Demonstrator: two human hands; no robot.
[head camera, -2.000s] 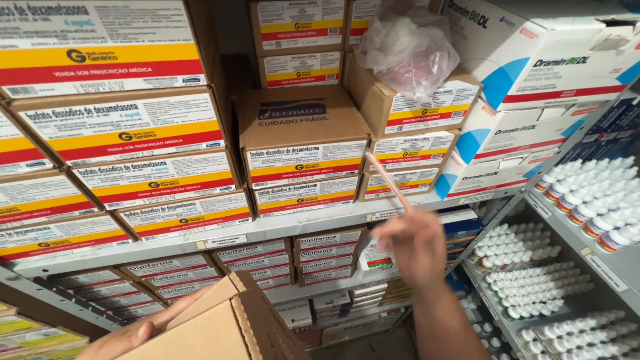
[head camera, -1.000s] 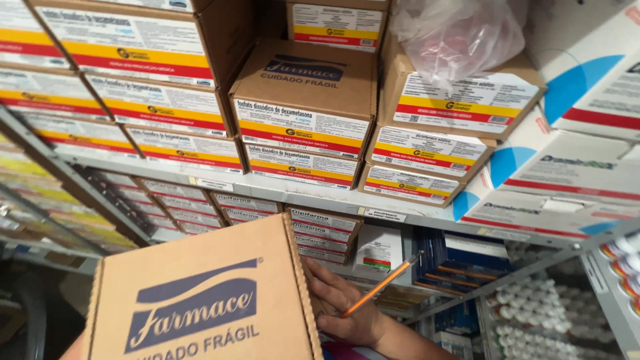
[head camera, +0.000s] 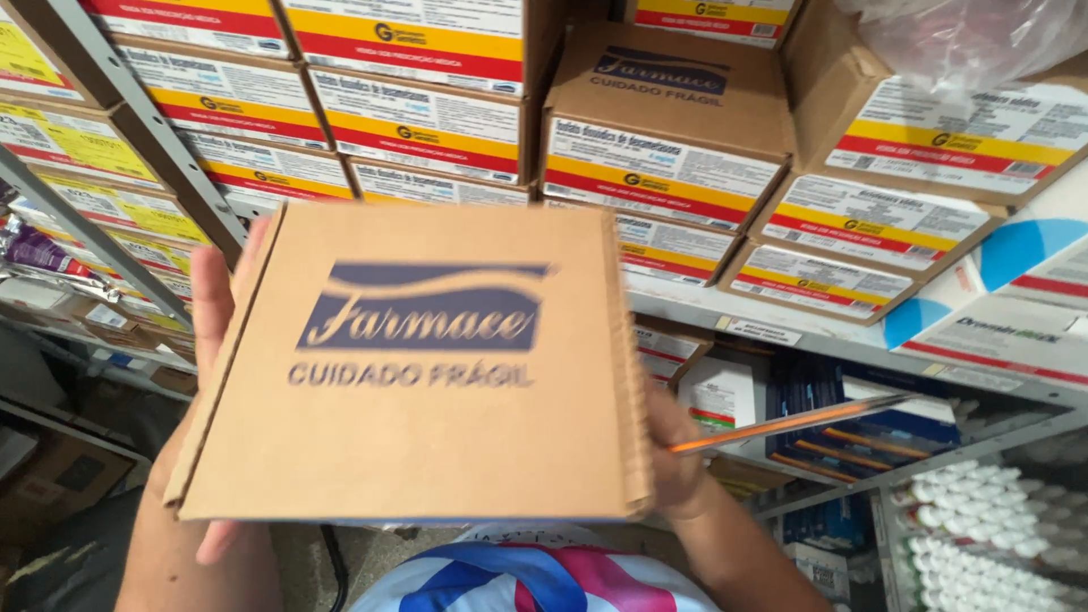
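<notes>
A closed cardboard box (head camera: 408, 442) with a dark blue Farmace logo is held up level before me, its top facing the camera. My left hand (head camera: 217, 314) grips its left side, fingers showing along the edge. At the right side my right hand (head camera: 676, 450) holds the box and also an orange pencil or pen (head camera: 782, 425), which points out to the right. The palm and most fingers of the right hand are hidden behind the box. Behind it, a similar box (head camera: 663, 127) sits on the shelf among stacked labelled cartons (head camera: 416, 119).
A grey metal shelf edge (head camera: 680, 310) runs behind the held box. White and blue cartons (head camera: 1003, 327) stand at the right, with a clear plastic bag (head camera: 969, 38) above. White-capped bottles (head camera: 977, 518) fill the lower right. A metal upright (head camera: 153, 127) is at the left.
The held box has come from the lower left to the middle of the view. My right hand, earlier raised away from the box with the pencil or pen, is now at its right side.
</notes>
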